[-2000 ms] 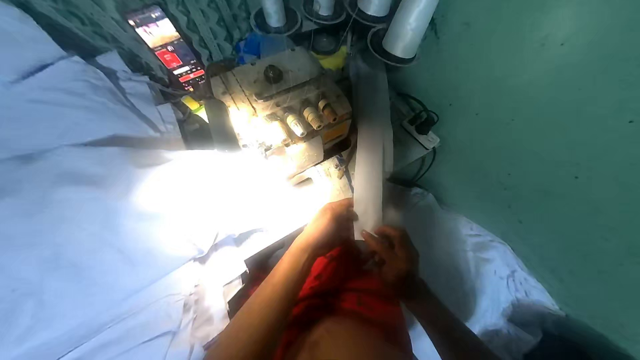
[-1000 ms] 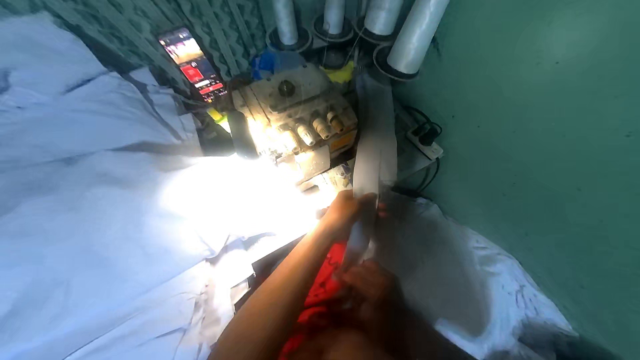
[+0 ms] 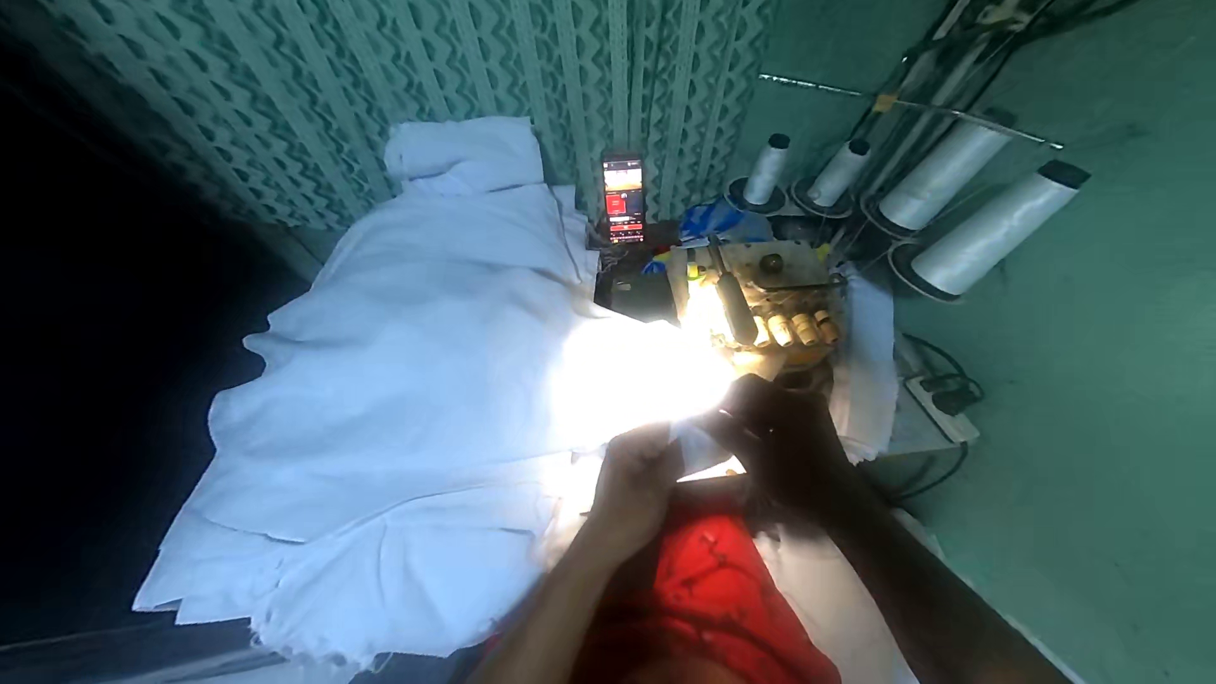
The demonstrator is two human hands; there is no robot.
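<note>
My left hand is closed on the edge of a piece of white fabric, just below the glare of a lamp. My right hand is at the same piece from the right, in shadow; its fingertips are hard to make out. Behind the hands stands an overlock sewing machine with several tension dials. A wide pile of white fabric lies to the left. One strip of white cloth hangs at the machine's right side.
Several cones of white thread stand behind the machine. A lit smartphone leans near the green patterned curtain. At the right, a power strip with plugs and cables sits by the green wall.
Both hands have moved from the long white strip at the machine's right to fabric in front of the machine. The view has swung left and up.
</note>
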